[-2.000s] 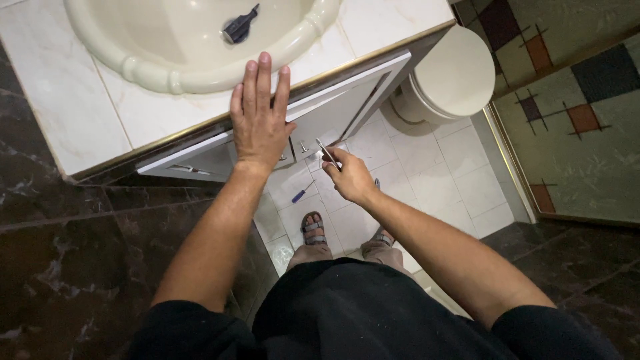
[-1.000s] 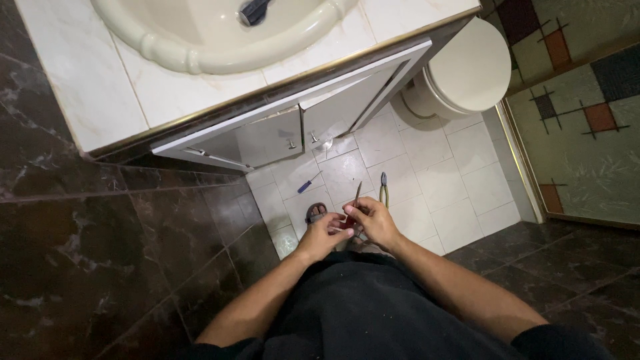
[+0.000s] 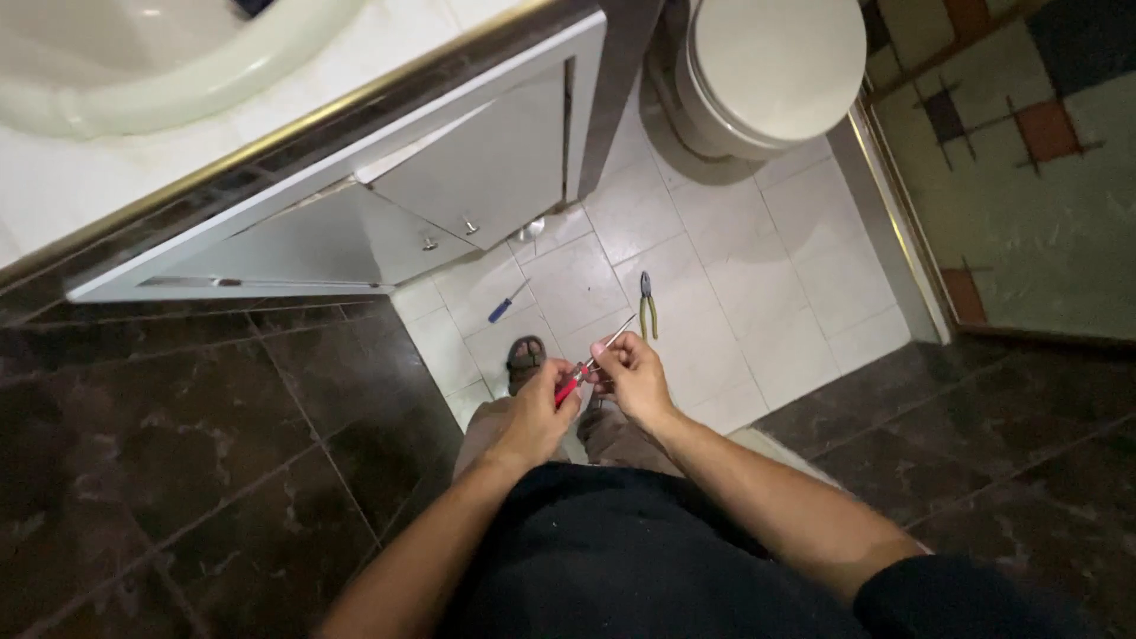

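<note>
A screwdriver with a red handle (image 3: 568, 387) is held between both hands in front of my body, its metal shaft pointing up and right. Around the handle closes my left hand (image 3: 540, 408). My right hand (image 3: 632, 373) has its fingers on the shaft; whether it holds anything else is hidden. Combination pliers with yellow-green grips (image 3: 650, 311) lie on the white floor tiles beyond my right hand. A smaller screwdriver with a blue handle (image 3: 500, 310) lies on the floor near the cabinet doors. The two grey cabinet doors (image 3: 493, 164) have small metal knobs and sit unevenly at their top edges.
A cream washbasin (image 3: 204, 98) is set in a white tiled counter with a gold-coloured edge. A round lidded white bucket (image 3: 781, 67) stands right of the cabinet. Patterned glass panel (image 3: 1047, 177) at right, dark marbled wall tiles (image 3: 177, 426) at left. My sandalled foot (image 3: 526, 352) is below.
My left hand has come off the counter edge and down to meet my right hand. Both hands are now together on the red-handled screwdriver. The view has moved closer to the cabinet and floor.
</note>
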